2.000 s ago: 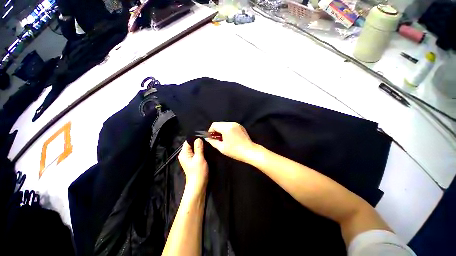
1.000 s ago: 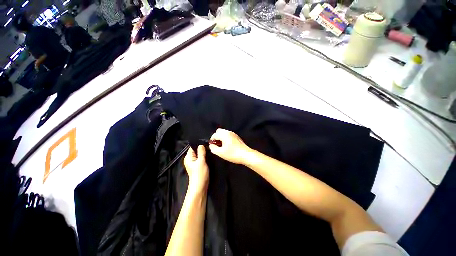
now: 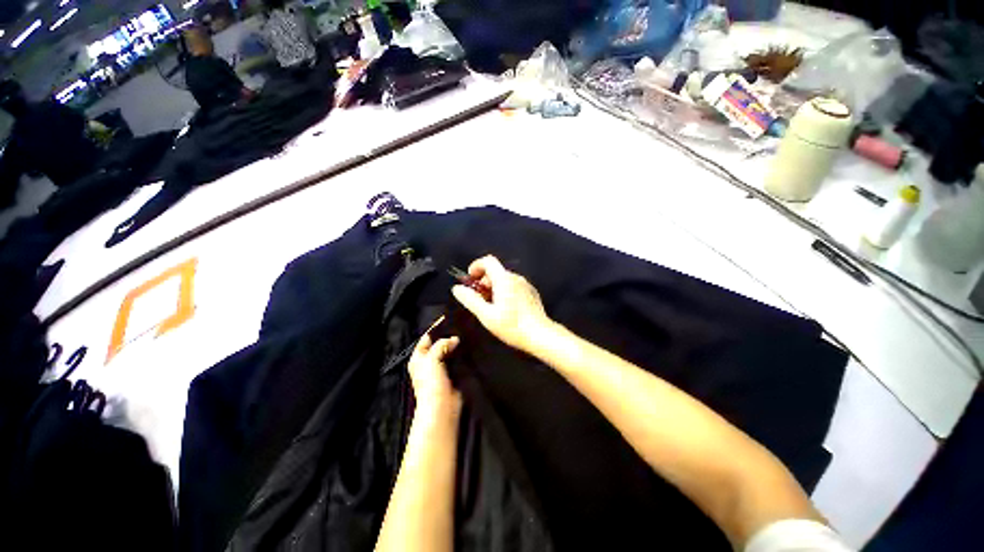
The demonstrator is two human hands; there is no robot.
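A black suit jacket [image 3: 647, 313] lies spread on the white table, its shiny lining [image 3: 324, 442] showing at the left of the opening. My left hand [image 3: 432, 372] is at the front edge near the chest, with dark cloth between its thumb and forefinger. My right hand [image 3: 513, 307] is just above and right of it, closed round small red-handled thread snips [image 3: 475, 284]. The blades point up and left over the jacket; whether they are apart is too small to tell. Dark hanger hooks [image 3: 383, 207] stick out at the collar.
An orange taped square [image 3: 121, 329] marks the table at left, with hanging dark jackets [image 3: 86, 464] below it. At right are a cream flask [image 3: 809, 151], a thread cone [image 3: 893, 219], a black pen-like stick [image 3: 839, 261] and a cable. People and dark garments are beyond.
My right hand with the snips has lifted up and away from my left hand. My left forefinger is now stretched out from the thumb. The camera view has tilted up and shifted.
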